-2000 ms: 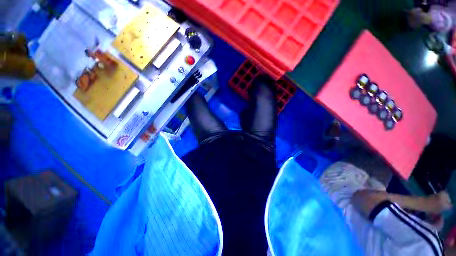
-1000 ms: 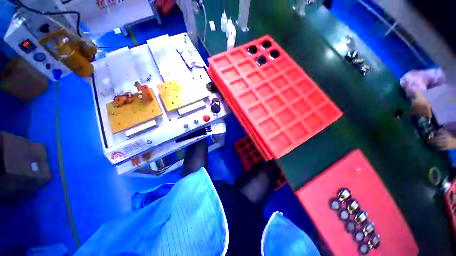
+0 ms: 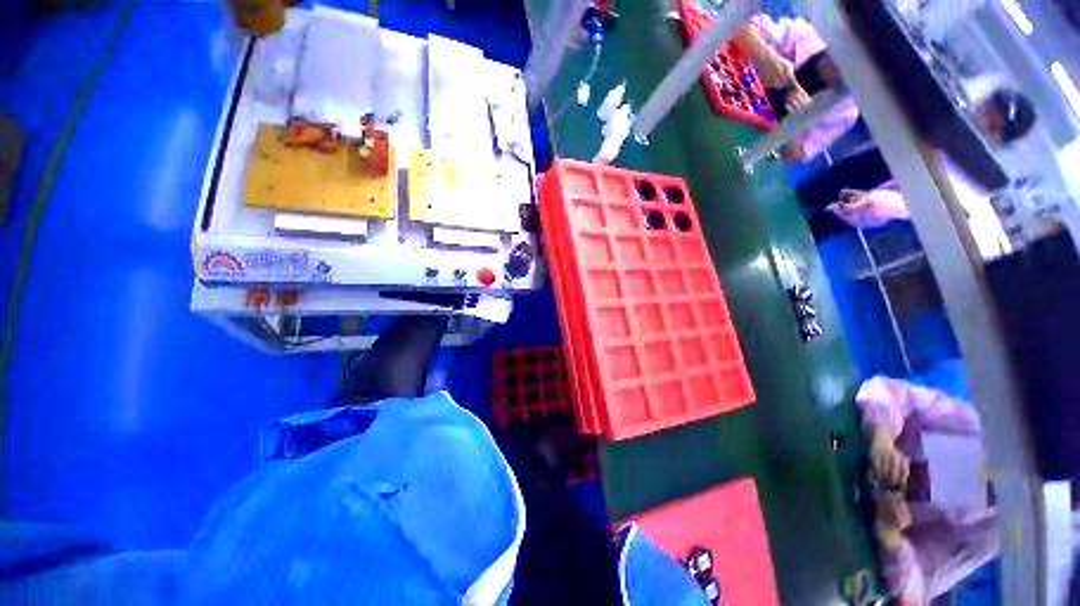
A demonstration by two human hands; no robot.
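Neither of my hands shows; only my blue smock point(image 3: 344, 497) and its sleeve are in view. A stack of red compartment trays point(image 3: 645, 296) lies on the green bench in front of me. Several dark round units point(image 3: 655, 220) sit in pockets at its far right corner; the other visible pockets hold none. A flat red foam mat point(image 3: 734, 521) lies nearer, cut off by the bottom edge. A few shiny round units point(image 3: 701, 563) show on it, partly hidden by my smock.
A white bench machine point(image 3: 355, 260) with two yellow plates point(image 3: 320, 178) stands at left. A red lattice crate point(image 3: 529, 385) is below the bench. White bottles point(image 3: 614, 124) stand beyond the trays. People in pink sleeves point(image 3: 918, 408) work across the bench. A metal post point(image 3: 936, 225) crosses the right side.
The view has turned right and up. The foam mat has slid toward the bottom edge and is more hidden. The trays show more centrally, and more people across the bench have come into view.
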